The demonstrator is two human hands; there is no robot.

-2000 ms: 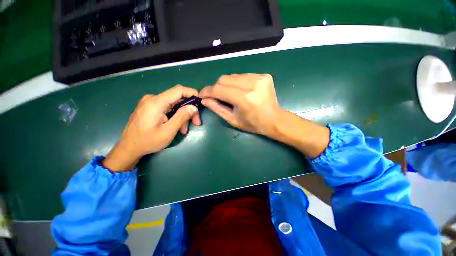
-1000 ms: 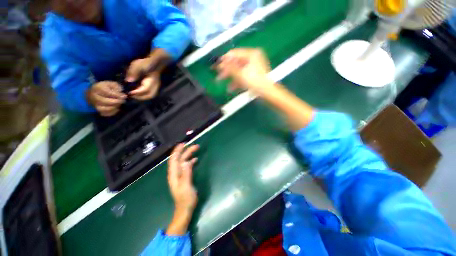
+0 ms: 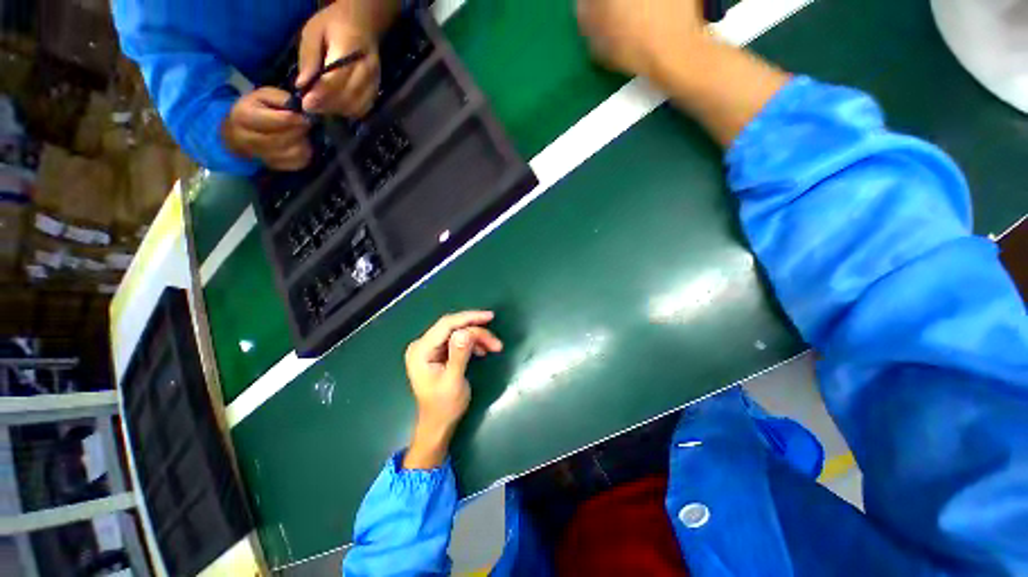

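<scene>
My left hand hovers over the green bench top, fingers loosely curled and apart, with nothing visible in it. My right hand is blurred and cut off by the top edge, above the green belt; its fingertips and anything in them are hidden. A small dark piece shows beside my right hand at the top edge, too cut off to name. The black foam parts tray stands up and left of my left hand, with rows of small black parts and a shiny clear bit in its pockets.
Another person's hands hold a thin black strip over the tray's far end. A clear plastic scrap lies on the bench. A second foam tray is at far left. A white fan base is at upper right.
Two seconds ago both my hands held a small black piece together; now they are apart, the left empty and the right far up and right. The view has turned, showing the other person.
</scene>
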